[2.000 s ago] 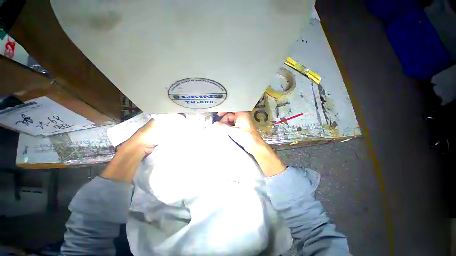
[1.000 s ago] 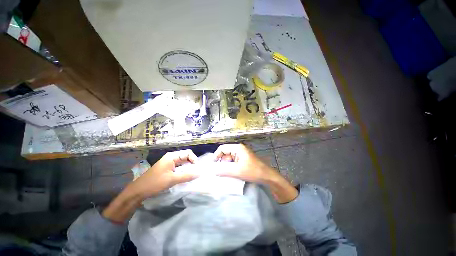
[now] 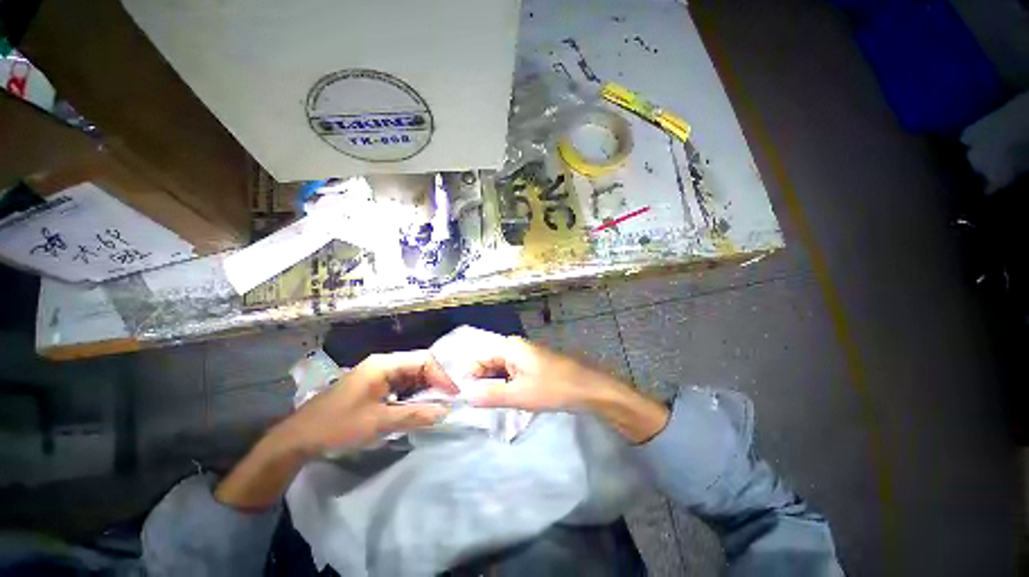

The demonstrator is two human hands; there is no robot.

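A pale garment point(image 3: 474, 496) lies heaped over my lap, below the table's front edge. My left hand point(image 3: 378, 400) holds a bunched part of it between thumb and fingers. My right hand point(image 3: 530, 378) pinches the same part from the other side, the fingertips of both hands close together. What lies between the fingertips is too small and bright to tell. The cream machine head point(image 3: 327, 79) with its round TK-808 badge stands above the worn, papered table point(image 3: 711, 242). Its brightly lit lower part is over the table, apart from the garment.
A yellow tape roll point(image 3: 595, 143), a slim yellow item point(image 3: 645, 111) and a thin red stick point(image 3: 622, 219) lie on the table at right. A cardboard box point(image 3: 169, 169) with a handwritten label point(image 3: 85, 242) stands at left. Blue bins point(image 3: 920, 68) are at upper right.
The garment and both hands have come back from under the machine head to my lap. Most recently the fingers have shifted on the cloth, and a pale fold now stands up between them. The view has shifted.
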